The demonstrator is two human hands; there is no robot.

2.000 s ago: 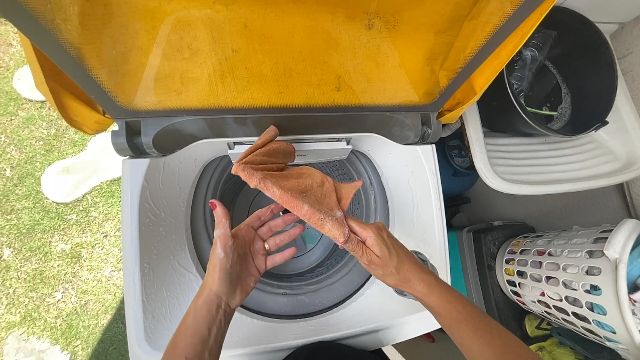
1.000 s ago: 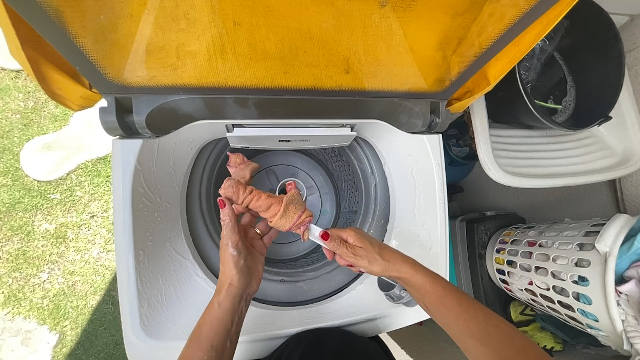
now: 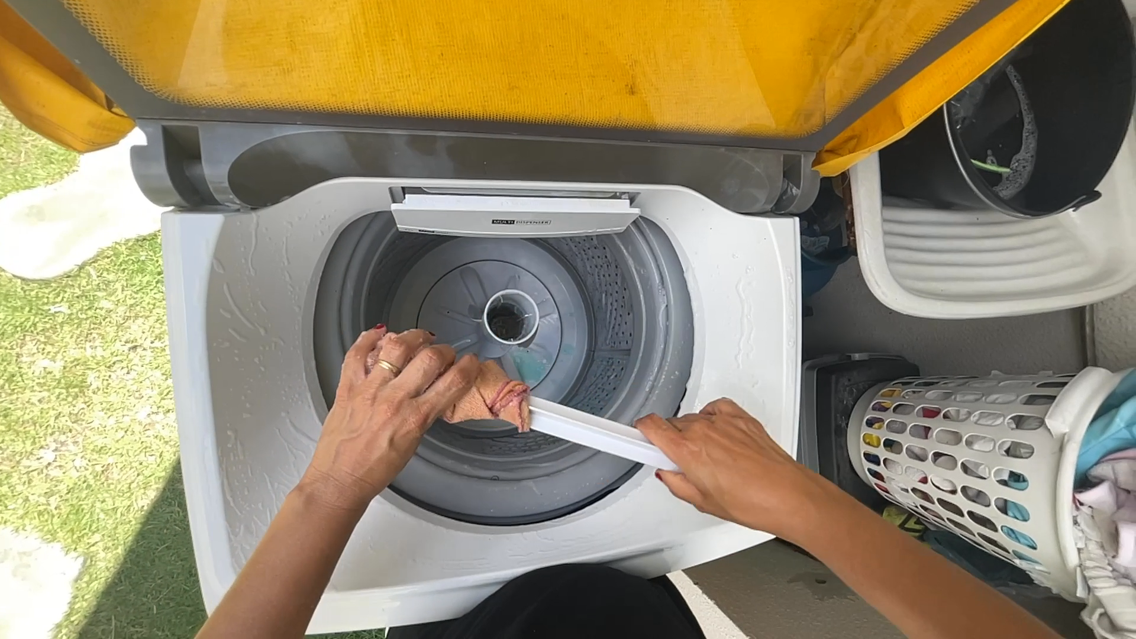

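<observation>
My left hand [image 3: 395, 399] is closed around an orange-brown cloth [image 3: 490, 398], which is bunched about the far end of a white plastic stick [image 3: 599, 429]. My right hand [image 3: 723, 461] grips the near end of that stick. Both hands are over the open drum [image 3: 541, 364] of a white top-loading washing machine [image 3: 745, 302]. Part of the cloth is hidden under my left fingers. Inside the drum, a white-rimmed centre hub [image 3: 510, 317] is visible. A white dispenser drawer [image 3: 515, 216] juts out at the back of the opening.
The raised lid [image 3: 470, 164] with a yellow cover [image 3: 497, 62] stands behind the drum. At right are a black bucket [image 3: 1056, 115] on a white washboard basin [image 3: 985, 266] and a white laundry basket [image 3: 967, 470] holding clothes. Grass [image 3: 80, 373] lies at left.
The cloth hung loosely from my right hand at first; now it is bunched around the stick. My left hand has turned over from palm up and closed on the cloth. My right hand has moved rightward, showing more stick.
</observation>
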